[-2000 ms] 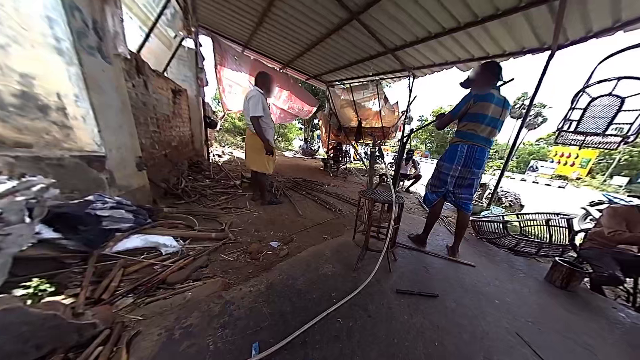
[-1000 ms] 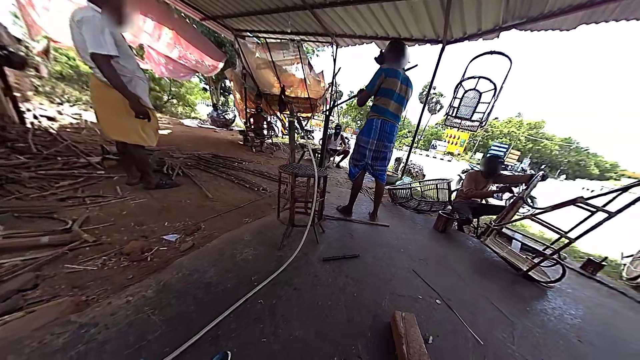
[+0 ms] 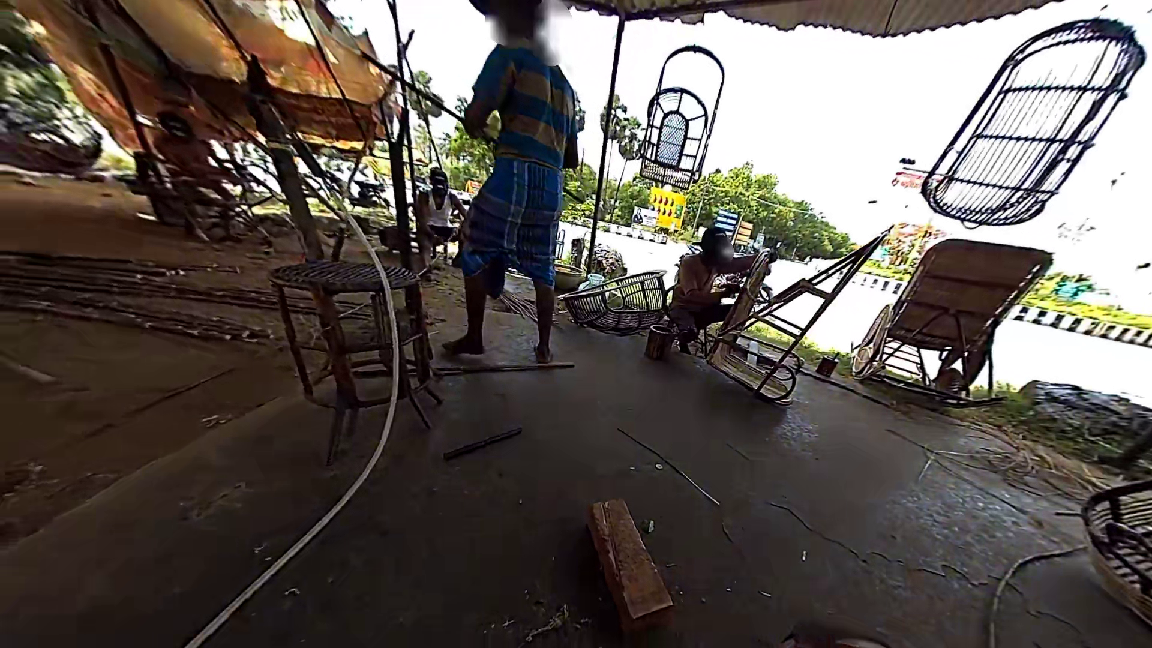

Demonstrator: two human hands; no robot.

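Observation:
Neither my left hand nor my right hand shows in the head view. At left of centre a round cane stool (image 3: 346, 277) stands upright. A long pale cane (image 3: 385, 423) curves past it, down to the bottom edge. On the dark floor lie a short dark rod (image 3: 482, 444), a thin stick (image 3: 669, 466) and a reddish wooden block (image 3: 629, 565). A co-worker in a striped shirt (image 3: 537, 108) stands beyond the stool, and a longer stick (image 3: 504, 368) lies near that person's feet.
A seated person (image 3: 697, 283) works at a cane rocking-chair frame (image 3: 765, 337). Cane basket seats (image 3: 621, 301) rest on the floor; others (image 3: 1035, 121) hang at right. A post (image 3: 605, 144) holds the roof. Long canes (image 3: 135, 297) lie at left.
The view has swung right. The person in the yellow wrap is out of view, while the chair frames at right have come in. The co-worker in the striped shirt still stands.

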